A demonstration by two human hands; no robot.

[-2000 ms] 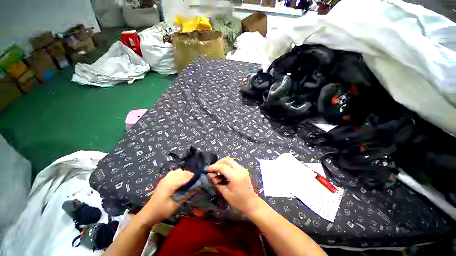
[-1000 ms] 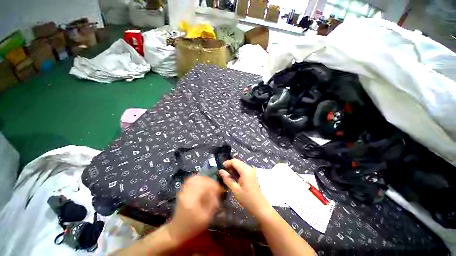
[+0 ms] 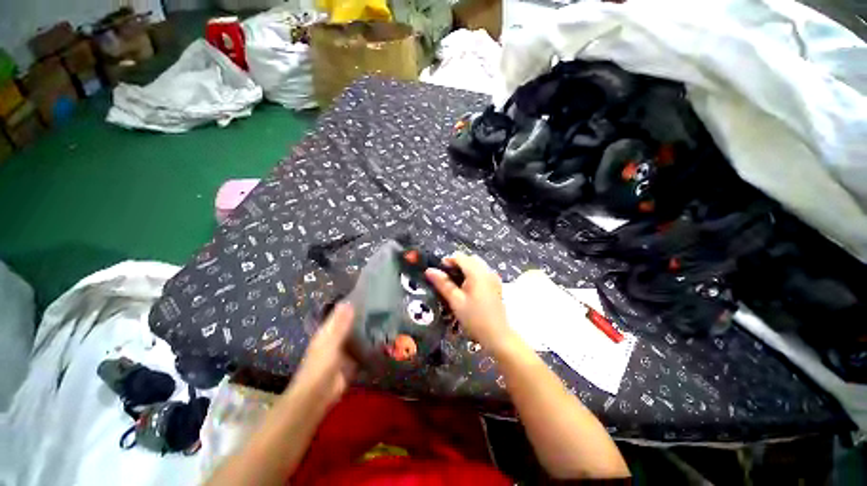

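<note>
A dark grey plush bag (image 3: 385, 299) is held over the near edge of the table. Its face side, with white eyes and orange patches, is turned to the right. My left hand (image 3: 333, 346) holds its lower left side. My right hand (image 3: 471, 292) grips its dark upper right edge; whether a tool is in the fingers cannot be told. A black strap (image 3: 328, 252) lies on the cloth behind the bag.
Patterned dark cloth (image 3: 380, 161) covers the table. A pile of black bags (image 3: 608, 142) lies at the right under white sheeting (image 3: 761, 123). Paper sheets (image 3: 544, 308) with a red pen (image 3: 604, 326) lie right of my hands. Small bags (image 3: 171, 424) lie on a white sack (image 3: 71, 380) at lower left.
The bag's grey and face sides now show, with eyes and orange patches visible. My left hand has moved left to the bag's side, and my right hand has moved slightly up. The view has tilted down.
</note>
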